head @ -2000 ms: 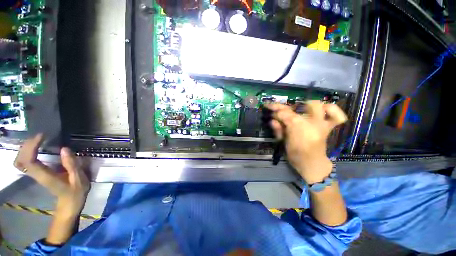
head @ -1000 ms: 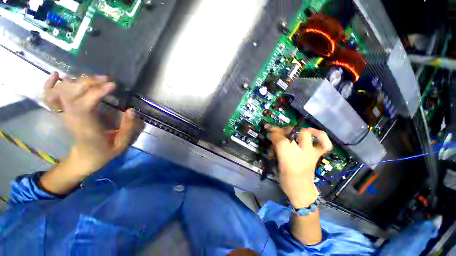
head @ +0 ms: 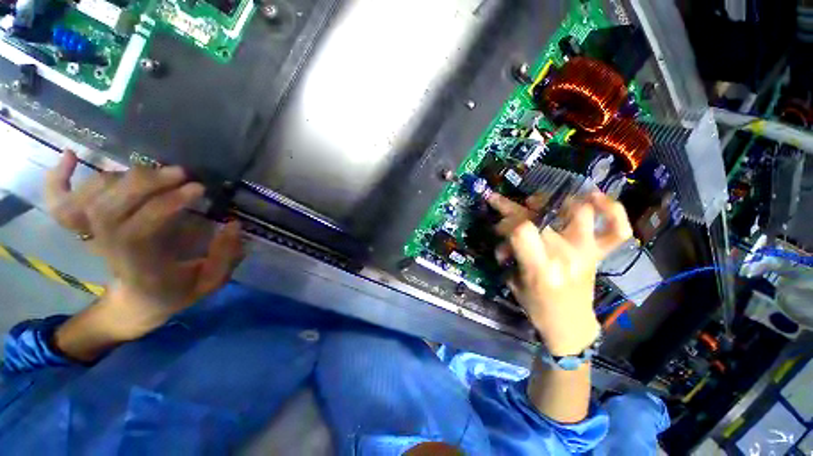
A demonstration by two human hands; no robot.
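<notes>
A green circuit board lies in a dark carrier, right of centre, slanted in view. It bears copper-orange wound rings and a silver finned heatsink. My right hand, with a blue wrist band, is over the board's lower middle. Its index finger reaches towards small parts and the other fingers are curled. It covers part of the board and heatsink. Whether it holds a slim dark tool is unclear. My left hand, slightly blurred, is over the conveyor's near edge at left, empty, fingers apart.
A second green board sits in a dark carrier at upper left. A silver conveyor rail and dark chain run along the near side. A blue cord crosses at right. An orange-and-blue item lies beside my right hand.
The view has turned, so the board now appears slanted. Over the last second, my right hand has moved slightly up and right in view. My left hand stays over the near edge, fingers apart.
</notes>
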